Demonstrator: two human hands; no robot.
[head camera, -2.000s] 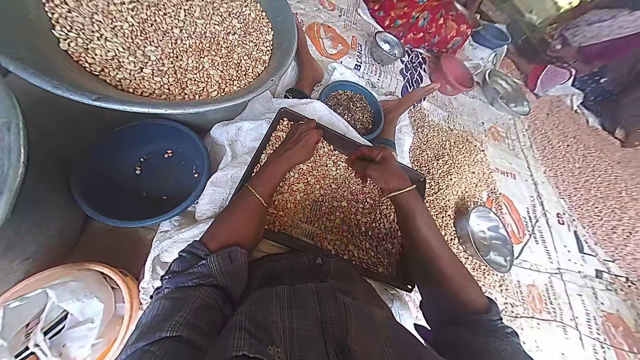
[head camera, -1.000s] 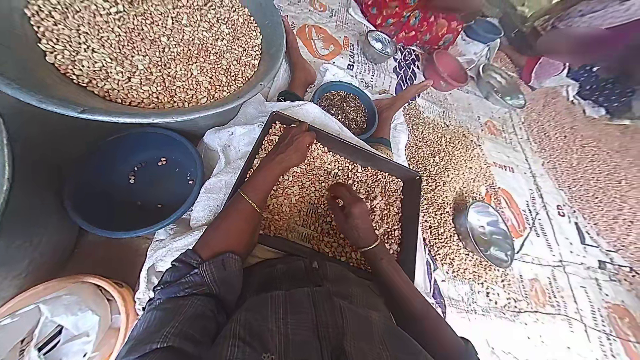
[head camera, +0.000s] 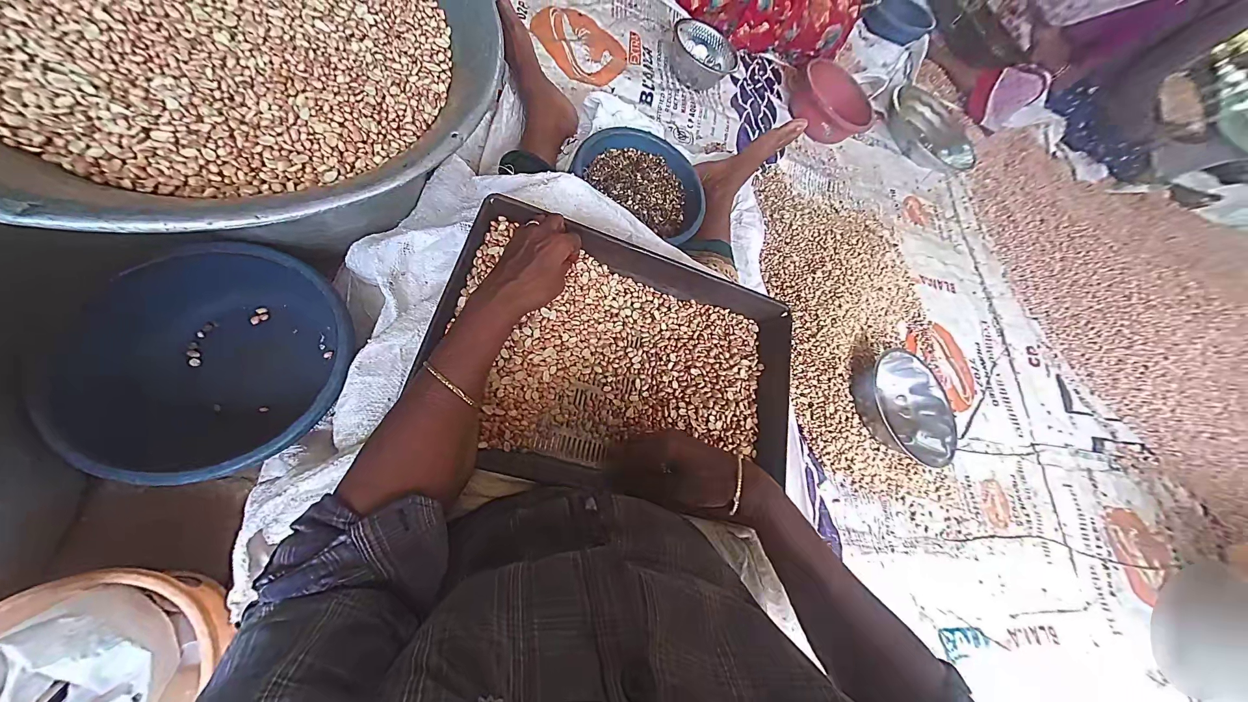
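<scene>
A dark rectangular sieve tray (head camera: 773, 390) rests across my lap, filled with pale and reddish nuts or seeds (head camera: 634, 341); its slotted bottom shows near the front edge. My left hand (head camera: 534, 261) lies at the tray's far left part, fingers curled over the pieces; whether it grips any cannot be told. Close to my body, my right hand (head camera: 673, 470) is over the tray's near edge, blurred and dark, its fingers hard to make out. A blue bowl (head camera: 639, 183) of small dark bits stands just beyond the tray, between my feet.
A large metal basin (head camera: 429, 161) of the same pieces stands at upper left, above a wide blue basin (head camera: 195, 366) with several pieces. Loose piles (head camera: 848, 292) lie on printed sacking at right, beside a steel bowl (head camera: 915, 408). Another person's red patterned clothing (head camera: 780, 24) shows at the top.
My right hand has moved from over the middle of the tray's contents toward my body, to the near edge. My left hand remains at the far left part of the tray.
</scene>
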